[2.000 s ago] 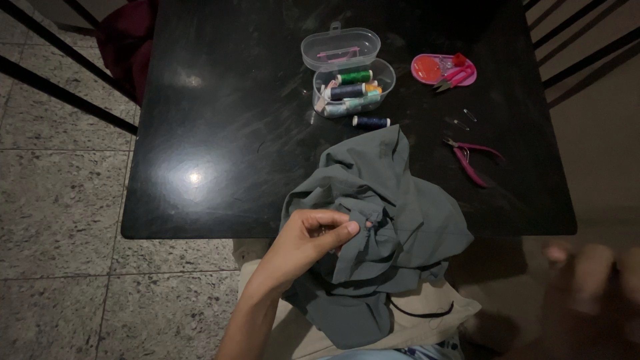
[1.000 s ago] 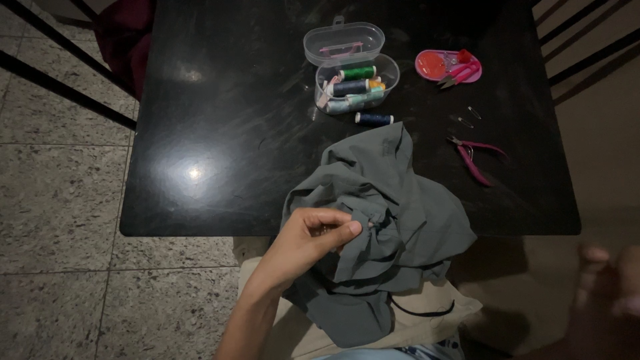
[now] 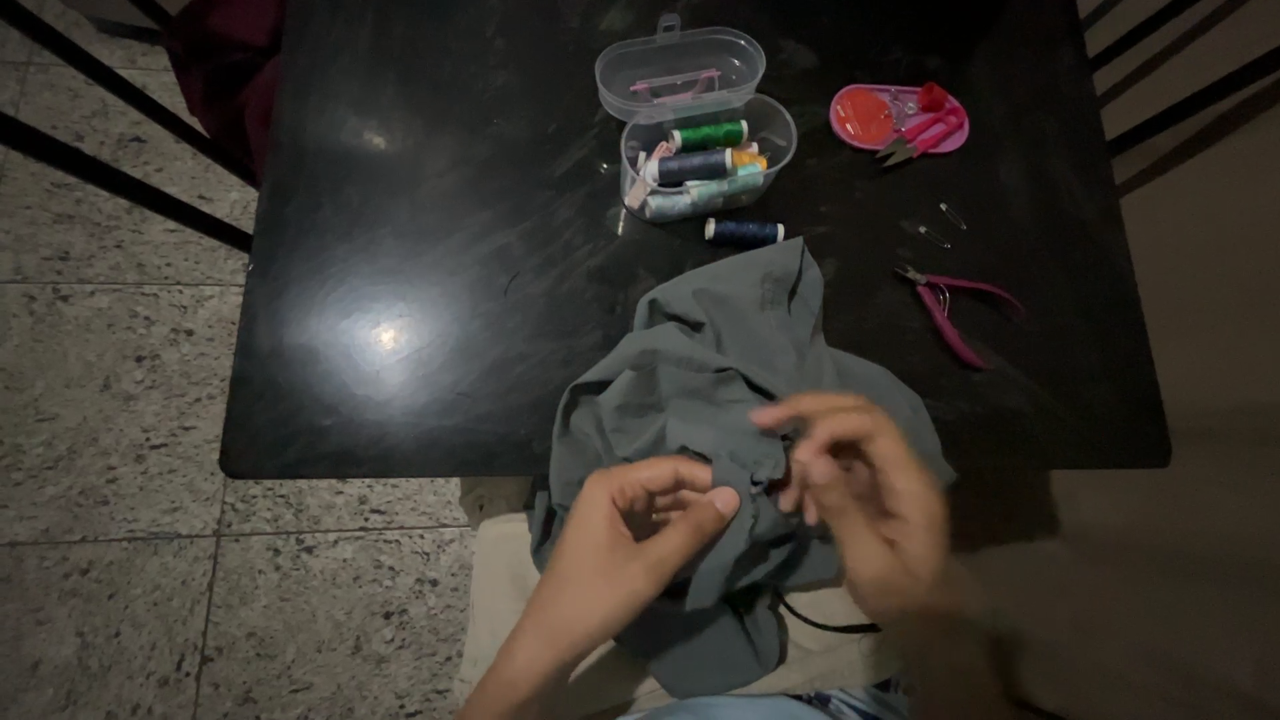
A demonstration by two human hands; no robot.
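A grey cloth garment (image 3: 640, 400) lies bunched over the table's near edge and my lap. My left hand (image 3: 650, 530) pinches a fold of it between thumb and fingers. Close on the right, my right hand (image 3: 860, 490) is blurred, its fingers bent at the same fold; whether it holds a needle or thread cannot be told. Beyond the cloth lies a dark blue thread spool (image 3: 744, 232). Behind that, an open clear plastic box (image 3: 785, 140) holds several spools, among them a green one (image 3: 710, 135).
Nippers with pink handles (image 3: 945, 325) lie right of the cloth on the black table (image 3: 400, 220). Farther back are two safety pins (image 3: 935, 237) and a pink tray (image 3: 955, 145) with small thread snips (image 3: 920, 135). Chair bars stand at both sides.
My right hand has come in from the right, away from the cloth before, to the fold beside my left hand. The left hand keeps its pinch on the cloth.
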